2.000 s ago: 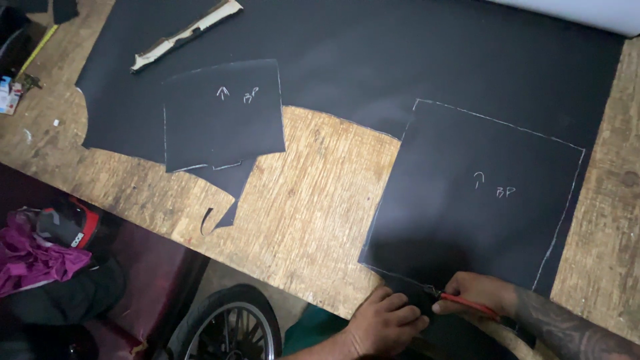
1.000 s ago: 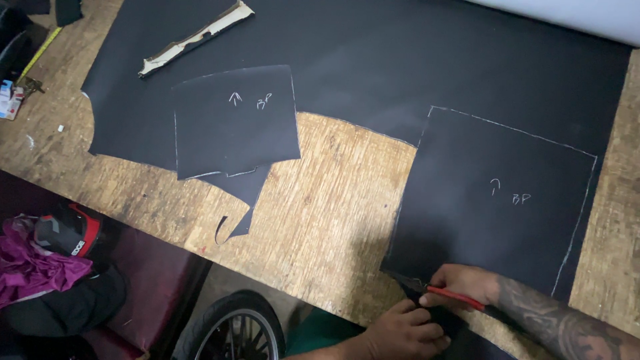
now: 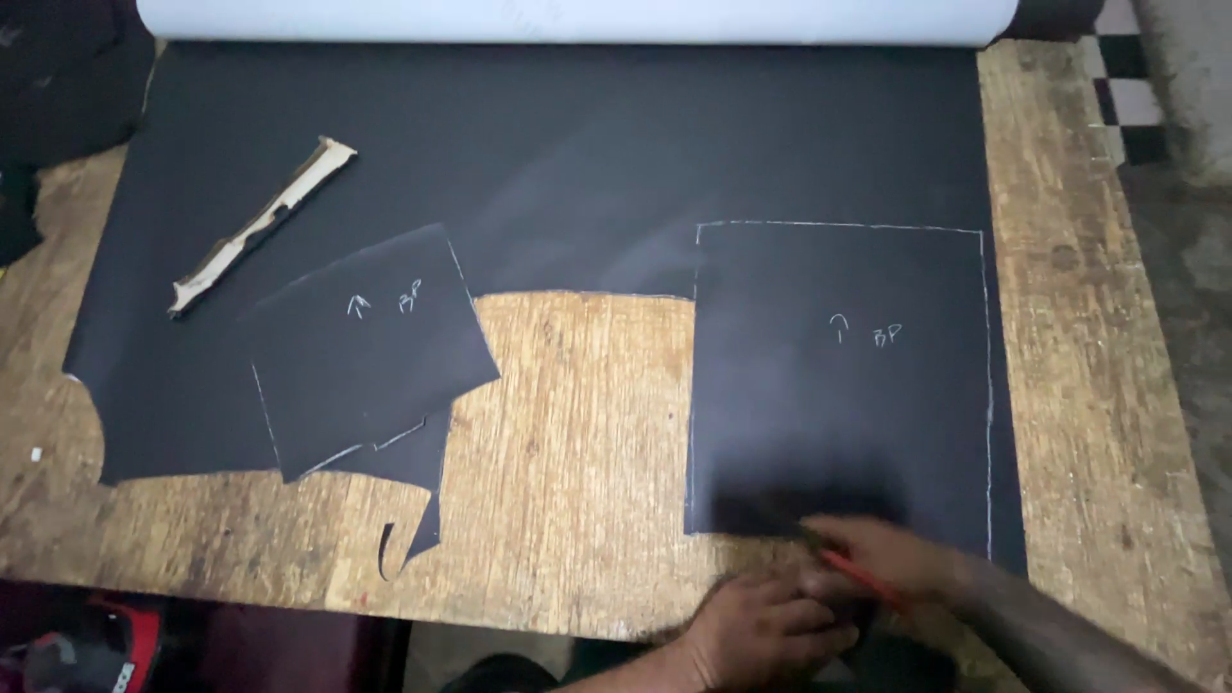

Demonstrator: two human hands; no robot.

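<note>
My right hand (image 3: 890, 558) is closed on red-handled scissors (image 3: 861, 577) at the lower edge of the black sheet material (image 3: 597, 164), below a chalk-outlined rectangle marked with an arrow and letters. The blades are blurred. Just left of it, my left hand (image 3: 770, 626) lies near the wooden table's front edge, its fingers curled by the dark strip of material under the scissors; whether they pinch it is unclear. A separate black cut piece (image 3: 375, 366) with chalk lines and an arrow rests on the sheet's left part.
On the sheet at upper left lies a narrow torn strip (image 3: 265, 226), pale and dark. A white roll (image 3: 577, 21) spans the back. The wooden table (image 3: 568, 462) shows through a cut-out. A small curved scrap (image 3: 385, 551) lies near the front edge. A red and black object (image 3: 125, 645) is below left.
The scissors have moved left along the rectangle's lower edge, and its lower left part now stands cut from the material below. The view has shifted and turned.
</note>
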